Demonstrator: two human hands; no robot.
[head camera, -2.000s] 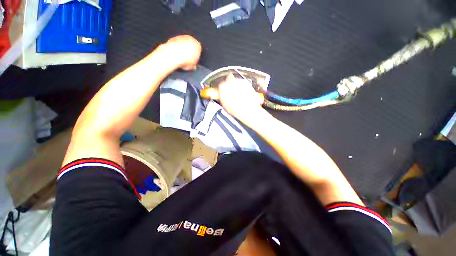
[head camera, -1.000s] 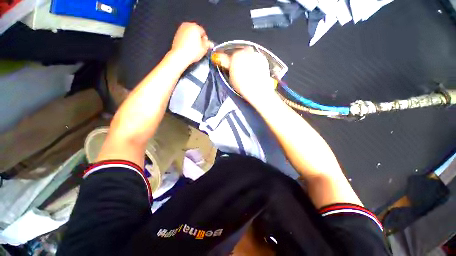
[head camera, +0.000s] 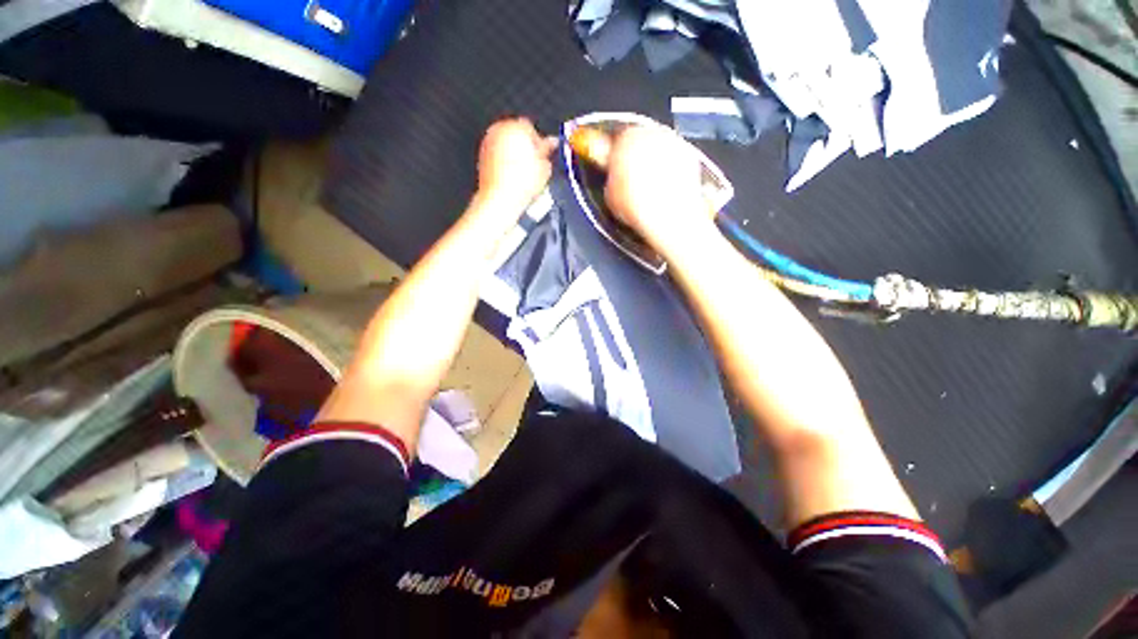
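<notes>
A steam iron (head camera: 612, 206) with a pale-rimmed, pointed soleplate and an orange-brown handle rests on the far part of a garment panel (head camera: 686, 368). My right hand (head camera: 649, 175) is closed round its handle. My left hand (head camera: 514, 162) is closed at the panel's far left edge, by the iron's tip, its fingers pinching what looks like the cloth edge. The panel's near part shows white areas with dark strips and a folded dark grey piece (head camera: 549, 265); its right side is plain dark grey.
A loose pile of grey and white pieces (head camera: 836, 75) lies at the far side of the black ribbed table cover (head camera: 861, 412). A blue tube and wrapped hose (head camera: 998, 302) run right from the iron. A blue-topped box (head camera: 318, 38) is far left. A scrap bucket (head camera: 200, 375) is below left.
The view has shifted, showing more of the far pile. The iron and my right hand have moved along the panel to its far end, and more of its plain dark grey side shows.
</notes>
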